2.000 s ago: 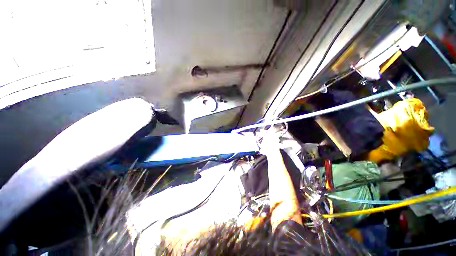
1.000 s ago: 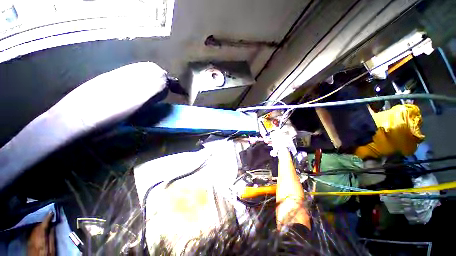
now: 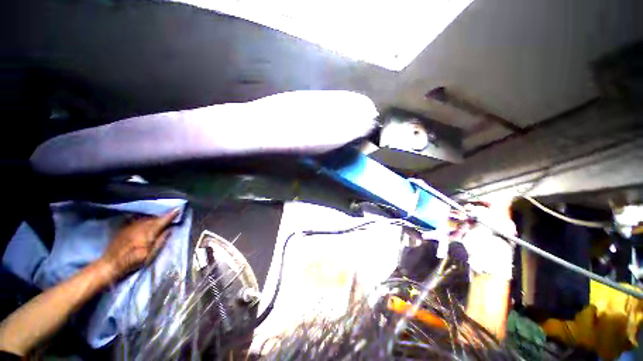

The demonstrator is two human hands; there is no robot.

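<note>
A pale blue garment (image 3: pixel 113 243) lies limp and creased at the lower left. My left hand (image 3: pixel 141 243) is bare and rests on it, fingertips at its upper right edge; whether they pinch the cloth cannot be told. What looks like the steam iron (image 3: pixel 225 271), pointed with a light metal rim, is right of the garment, partly behind hair, no hand on it. My right hand (image 3: pixel 490 243), in a white glove, reaches to the end of the blue support arm, among hoses. It is overexposed, so its grip is unclear.
A padded sleeve board (image 3: pixel 211 134) lies across the upper middle, on the blue support arm (image 3: pixel 377 185). A white sheet (image 3: pixel 321 264) with a dark cord covers the middle. A pale hose (image 3: pixel 564 264) runs right. Yellow sacks (image 3: pixel 606 317) show lower right. Hair blocks the bottom.
The view has swung left, so the sleeve board and support arm appear further right. My left hand, the garment and the iron now show more fully. My gloved right hand stays by the support arm's end.
</note>
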